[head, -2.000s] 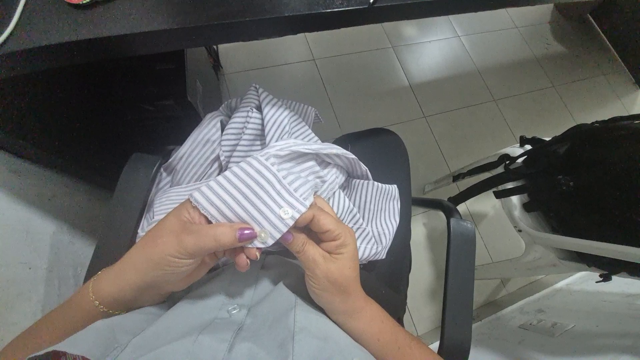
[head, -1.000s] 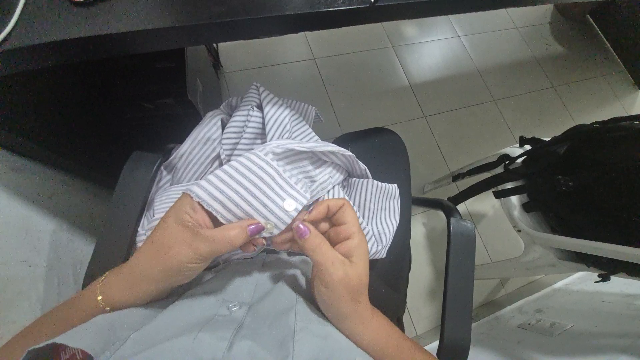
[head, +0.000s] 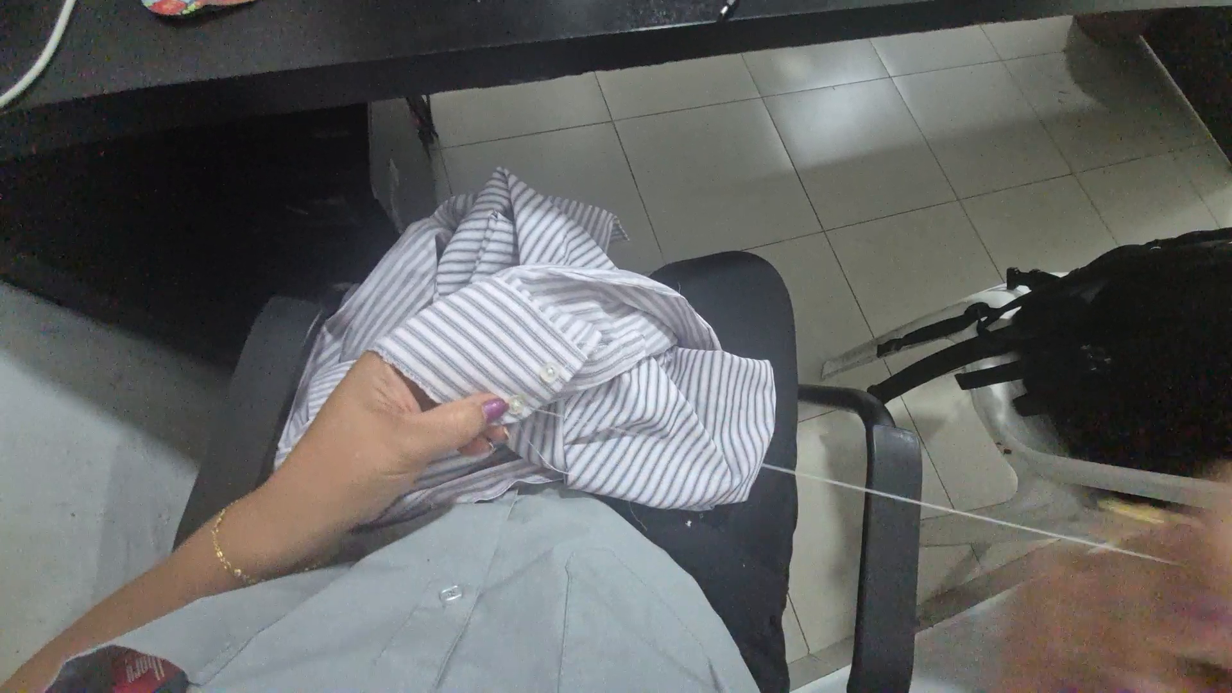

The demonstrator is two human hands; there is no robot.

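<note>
My left hand (head: pixel 414 438) grips the edge of a striped shirt's cuff (head: pixel 481 342), its thumb beside a small button (head: pixel 516 405). A second button (head: pixel 550 373) sits just above it on the cloth. The rest of the striped shirt (head: pixel 674 423) lies bunched on my lap and the chair seat. From near the lower button a white thread (head: pixel 866 489) stretches right, towards my right hand (head: pixel 1116 597), which is blurred at the lower right edge. Its fingers and whatever is between them cannot be made out.
A black desk edge (head: pixel 539 72) runs across the top, with a white cable (head: pixel 43 63) at its left. The black chair armrest (head: pixel 890 539) stands right of my lap. Further right, a black backpack (head: pixel 1136 356) rests on a white chair (head: pixel 1011 433).
My right hand has left the cuff and moved far to the right, and the thread now shows drawn out. My left hand stays at the cuff by the button.
</note>
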